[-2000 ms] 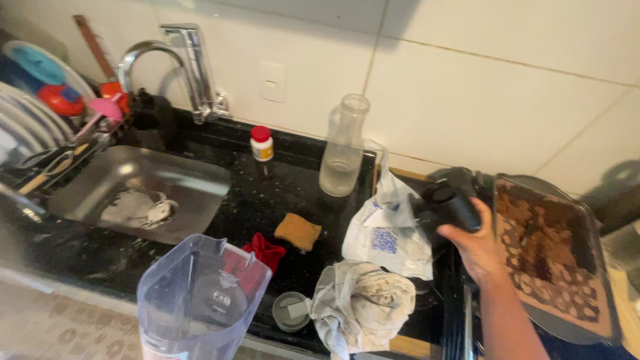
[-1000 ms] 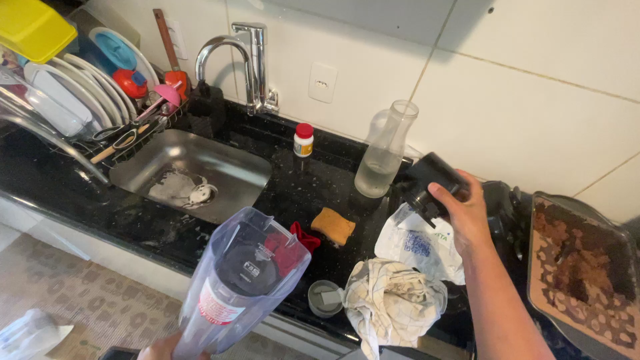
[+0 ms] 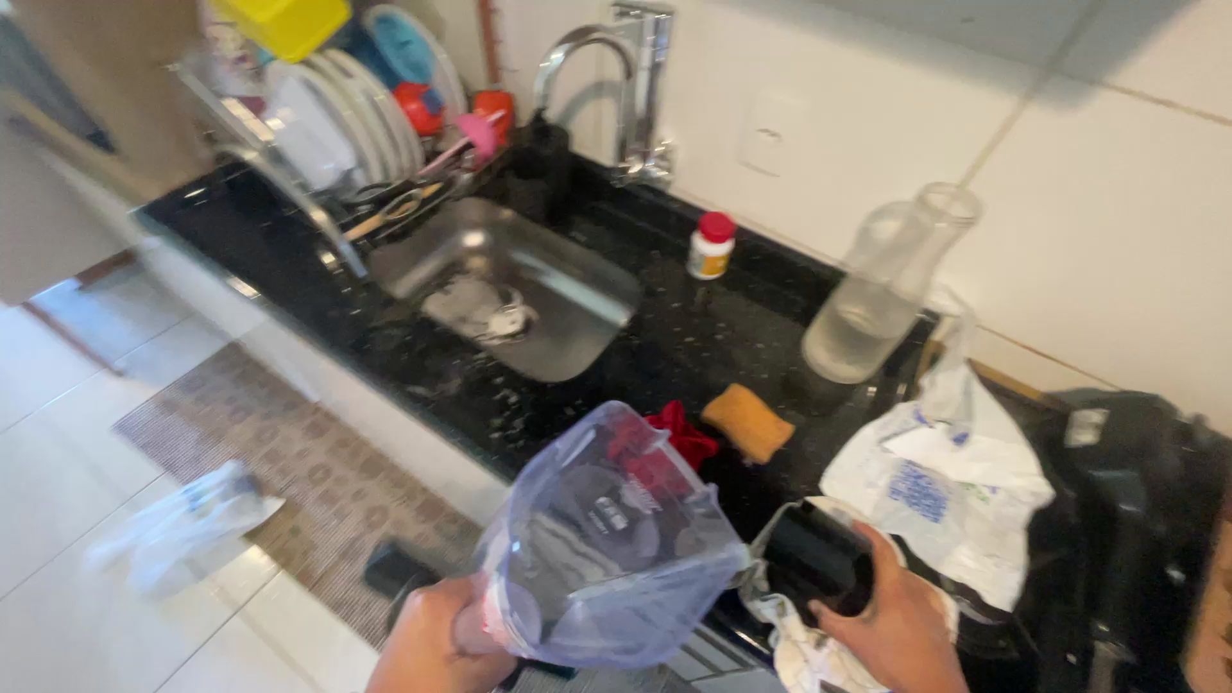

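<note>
My left hand (image 3: 448,630) grips the lower end of a clear plastic container (image 3: 616,539), which is tilted with its wide mouth toward me. In my right hand (image 3: 890,616) is a black cylindrical object (image 3: 818,558), held just right of the container, over a crumpled pale cloth (image 3: 804,659). Behind the container lie a red cloth (image 3: 679,433) and an orange-brown sponge (image 3: 749,422) on the black counter. A white plastic bag (image 3: 938,481) with blue print lies beyond my right hand.
A steel sink (image 3: 577,322) with a faucet (image 3: 630,106) is set in the counter (image 3: 674,332). Plates stand in a dish rack (image 3: 289,197) at left. A glass carafe (image 3: 881,289) and a red-capped bottle (image 3: 712,246) stand near the wall. Another plastic bag (image 3: 188,525) lies on the floor by a mat (image 3: 298,481).
My right hand has brought the black object from above the white bag down beside the container. My left hand, hidden two seconds ago, now shows on the container. The view has swung left.
</note>
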